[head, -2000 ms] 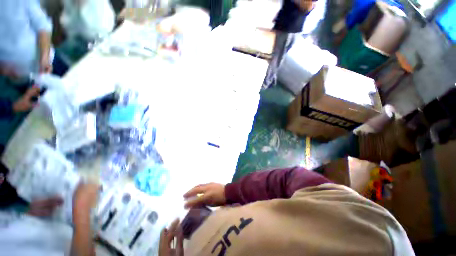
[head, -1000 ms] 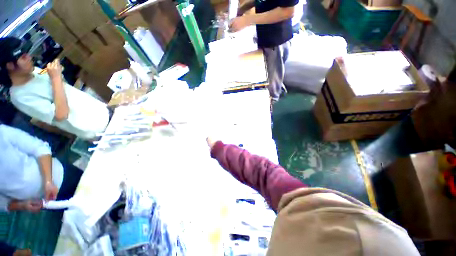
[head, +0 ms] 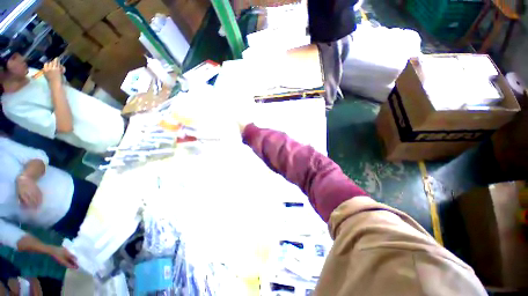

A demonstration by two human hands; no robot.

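Note:
My right hand [head: 241, 125] is at the end of my stretched maroon sleeve, over the far part of the pale table. Glare washes it out, so its fingers and anything in them cannot be made out. My left hand is not in view. White trays or printed pieces with dark marks [head: 291, 245] lie in a row near the table's right edge, beside my sleeve. A light-blue box [head: 153, 276] sits on a heap of shiny clear bags [head: 159, 236] at the lower left.
Long white wrapped pieces [head: 142, 144] lie at the table's far left. People stand along the left side and one at the far end. A brown FIREFLY carton [head: 446, 130] stands on the green floor at right, near a yellow line.
My right arm stays stretched out, and my hand shows higher in the view. At lower left, another person's hand now reaches to a white piece by the heap. The view has shifted slightly.

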